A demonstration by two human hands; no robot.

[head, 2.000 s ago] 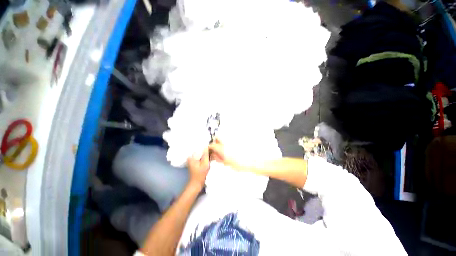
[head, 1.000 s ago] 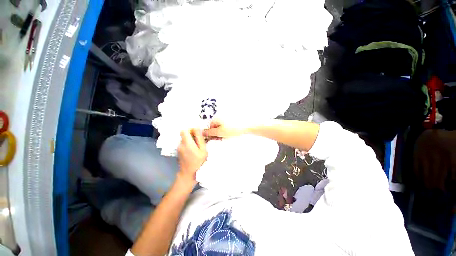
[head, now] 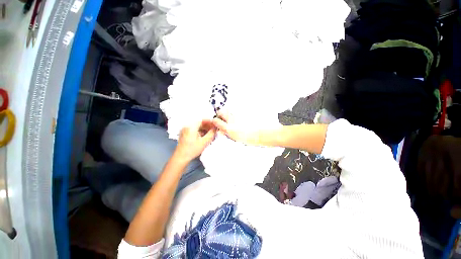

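Note:
A large ruffled white fabric bundle (head: 252, 66), overexposed, lies in front of me and down over my lap. A dark-and-white patterned fabric tie (head: 219, 95) shows on its middle. My right hand (head: 235, 129) comes in from the right, its fingertips pinched on the lower end of the tie. My left hand (head: 196, 137) comes from the lower left, its fingers bent and its fingertips close beside the right ones. Whether the left fingers grip the tie is too small to tell.
The blue-edged table (head: 76, 101) with a ruler strip (head: 43, 111) runs along the left. Scissors with yellow (head: 7, 127) and red handles and dark red snips (head: 33, 23) lie on it. Dark garments (head: 389, 76) are piled at right. Thread scraps (head: 298, 164) lie below.
The view has shifted so the table sits further left than at first. My hands stay together at the tie's lower end; the left hand has tilted and its fingers are more bent.

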